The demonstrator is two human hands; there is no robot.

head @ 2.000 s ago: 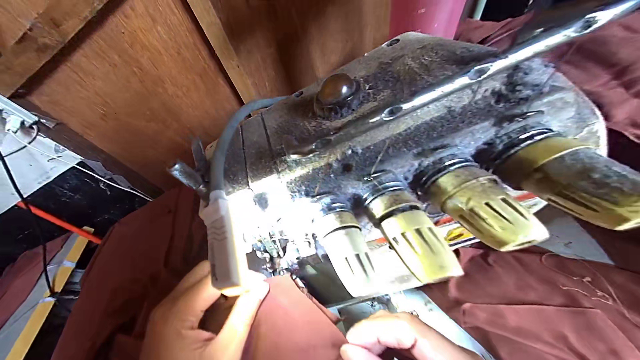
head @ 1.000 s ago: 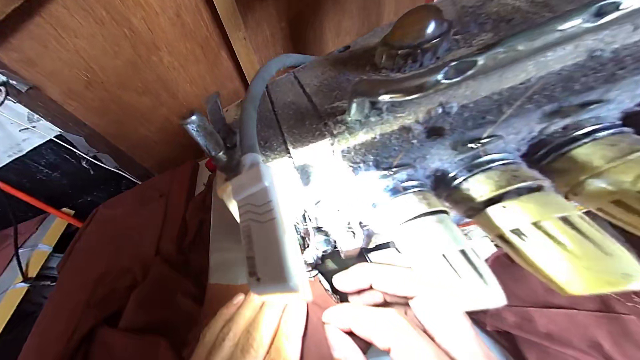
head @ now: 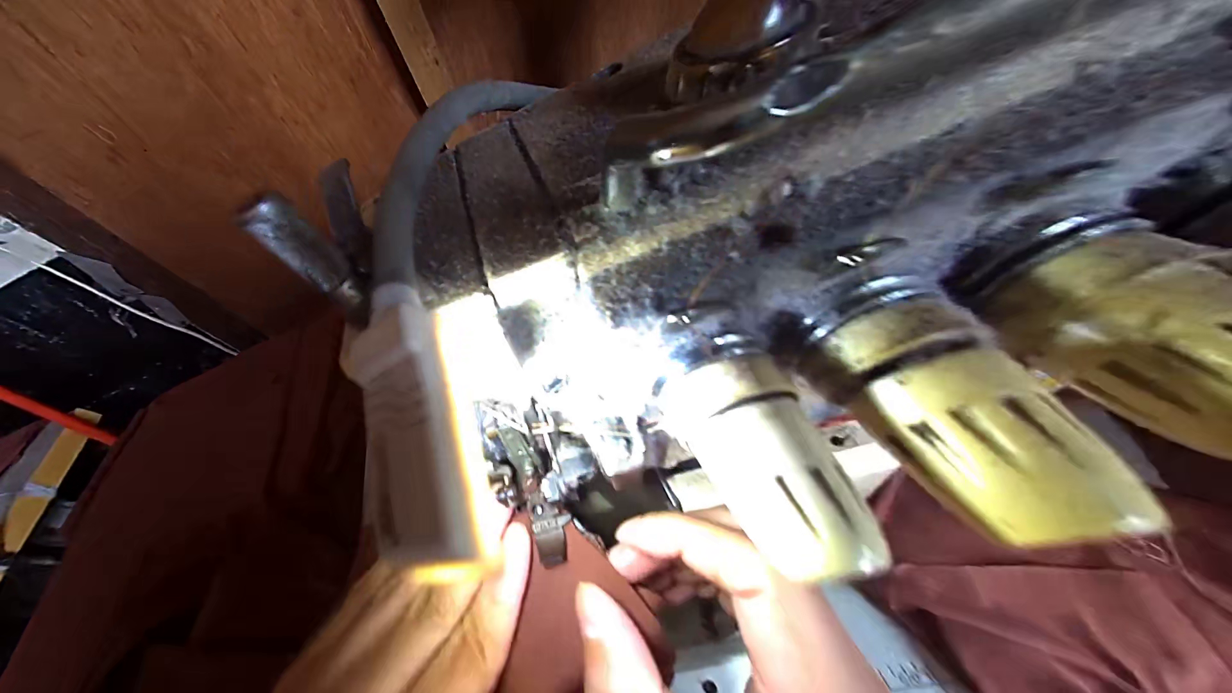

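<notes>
Maroon fabric lies under the metal presser foot of a lint-covered sewing machine, likely a serger. My left hand presses on the fabric just left of the foot, its thumb beside it; part of the hand is behind the white lamp. To the right of the foot, my right hand has its fingers bent by the fabric edge and a dark part of the machine; whether they pinch anything is unclear. Glare hides much of the needle area.
Several yellowed plastic tension knobs jut out above and right of my right hand. A grey flexible lamp neck curves over the machine's left end, near a metal post. More maroon cloth lies left and right. Wooden panels stand behind.
My right hand has moved from the lower right up to beside the presser foot. The view has moved closer to the machine.
</notes>
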